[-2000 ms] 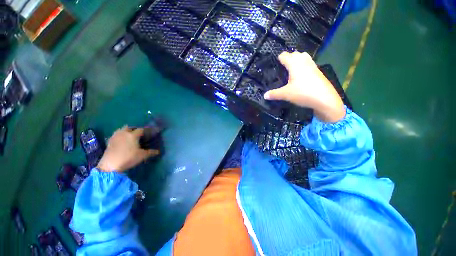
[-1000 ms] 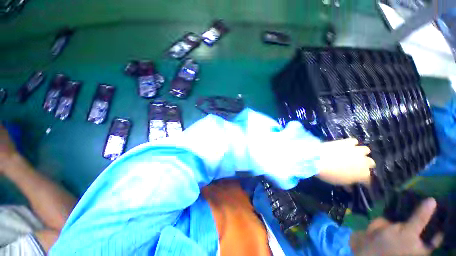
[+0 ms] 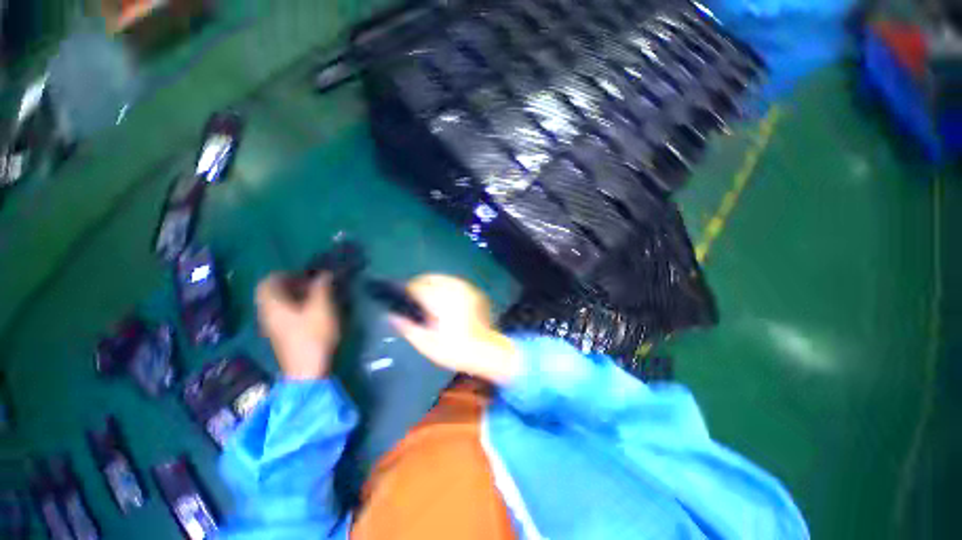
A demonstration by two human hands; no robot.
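My left hand (image 3: 302,322) is over the bench mat, its fingertips at dark parts (image 3: 342,264). Blur hides whether it grips one. My right hand (image 3: 456,322) holds a slim dark piece (image 3: 397,300), which looks like a phone housing, a short way right of my left hand. Open phone units with silvery patches lie left of my hands, one (image 3: 200,297) nearest, another (image 3: 218,148) farther off. A stack of shiny black blister trays (image 3: 549,137) stands beyond my right hand.
The green bench mat (image 3: 264,222) carries several more phones at lower left. A phone pair (image 3: 224,396) lies by my left sleeve. More black trays (image 3: 591,325) are below the stack. A blue and red object (image 3: 902,84) is at upper right.
The view has swung back towards the bench. Both hands have left the tray stack and are now over the mat, the right one with a dark piece.
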